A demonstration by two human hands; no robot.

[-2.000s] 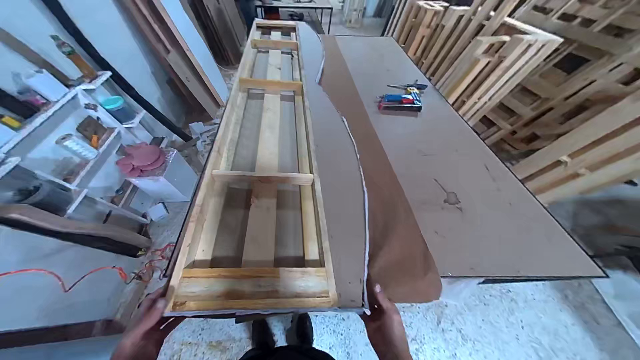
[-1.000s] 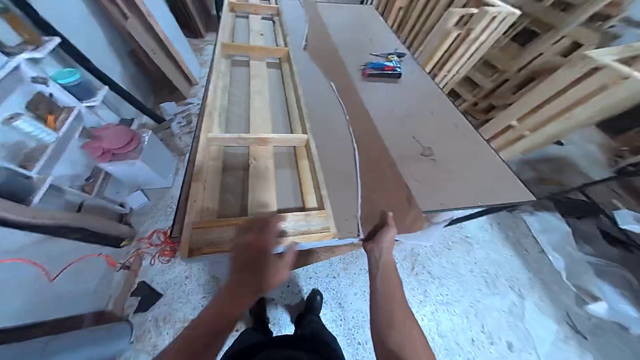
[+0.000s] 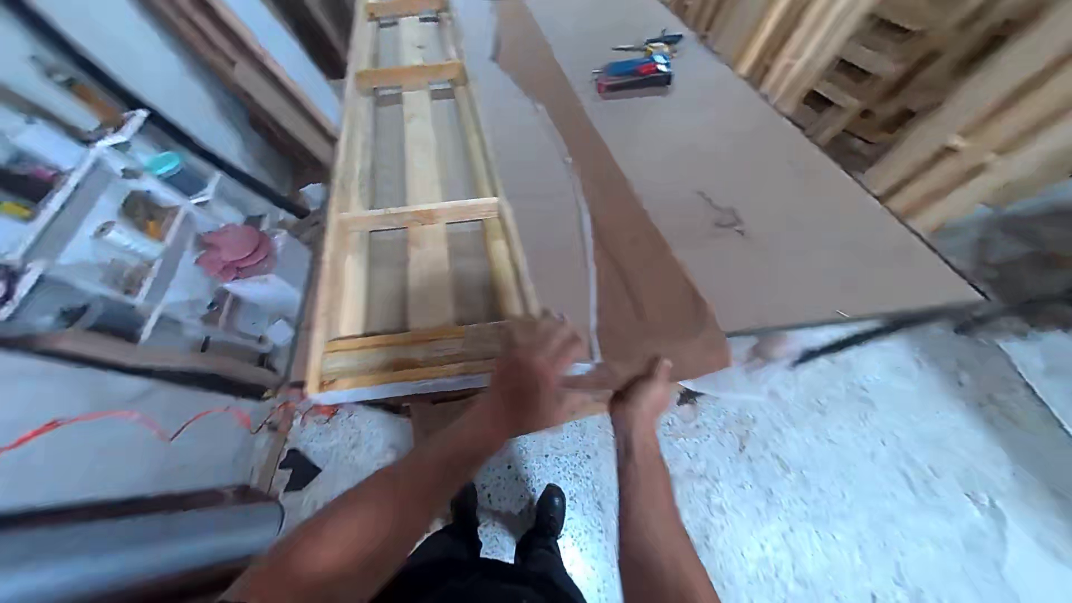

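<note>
A long wooden frame with crossbars (image 3: 419, 216) lies on the left part of a board-topped table. Beside it runs a grey-brown sheet with a white edge (image 3: 544, 243), and a darker brown strip of sheet material (image 3: 645, 276) lies to its right. My left hand (image 3: 536, 373), blurred, is at the frame's near right corner, by the sheet's near end; whether it grips anything is unclear. My right hand (image 3: 641, 394) is closed on the sheet material at the table's near edge, thumb on top, near the brown strip's end.
Hand tools with red and blue handles (image 3: 635, 71) lie on the tabletop (image 3: 779, 201). Wooden frames (image 3: 946, 109) stand at the right. A shelf unit (image 3: 159, 293) with pink discs (image 3: 234, 251) is at the left, a red cord (image 3: 126, 414) below it. My shoes are on the speckled floor.
My left hand has moved right from the frame's near left corner, across its near end, to the right corner beside my right hand. My right hand remains at the sheet's near edge.
</note>
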